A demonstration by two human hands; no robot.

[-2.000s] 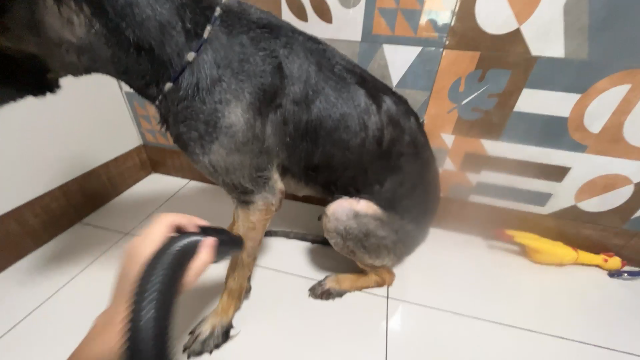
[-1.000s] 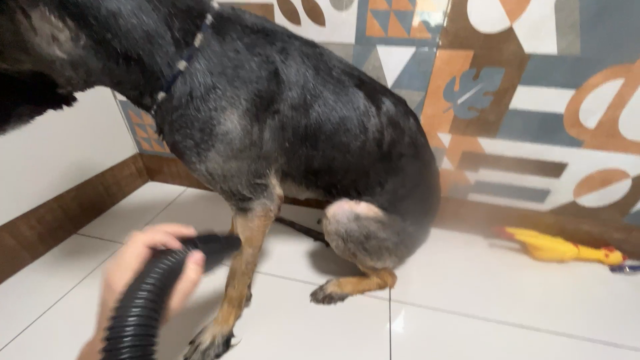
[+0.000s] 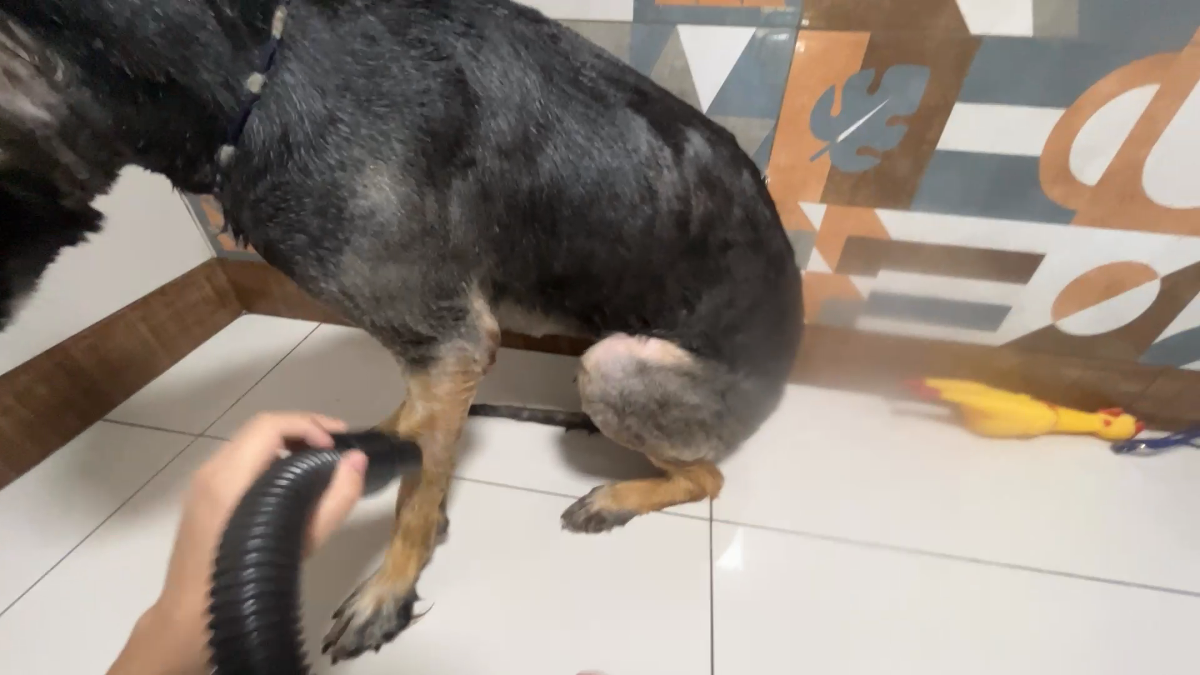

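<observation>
My left hand (image 3: 267, 478) comes in from the lower left and grips a black corrugated hose (image 3: 258, 562) near its end. The hose's black nozzle (image 3: 389, 459) points right, at or just in front of the tan foreleg (image 3: 431, 422) of a black-and-tan dog (image 3: 562, 187). Whether it touches the leg cannot be told. The dog sits sideways on the floor, with a dark collar with pale beads (image 3: 254, 82) round its neck. Its head is mostly out of frame. A bare pinkish patch (image 3: 642, 351) shows on its hind leg. My right hand is not identifiable in view.
Large white tiles (image 3: 891, 600) cover the floor. Behind the dog stands a patterned tiled wall (image 3: 994, 131) with a brown skirting (image 3: 853, 361). A yellow rubber chicken toy (image 3: 1012, 412) lies at the right, beside a small dark blue item (image 3: 1158, 442). Another skirting (image 3: 112, 356) runs along the left.
</observation>
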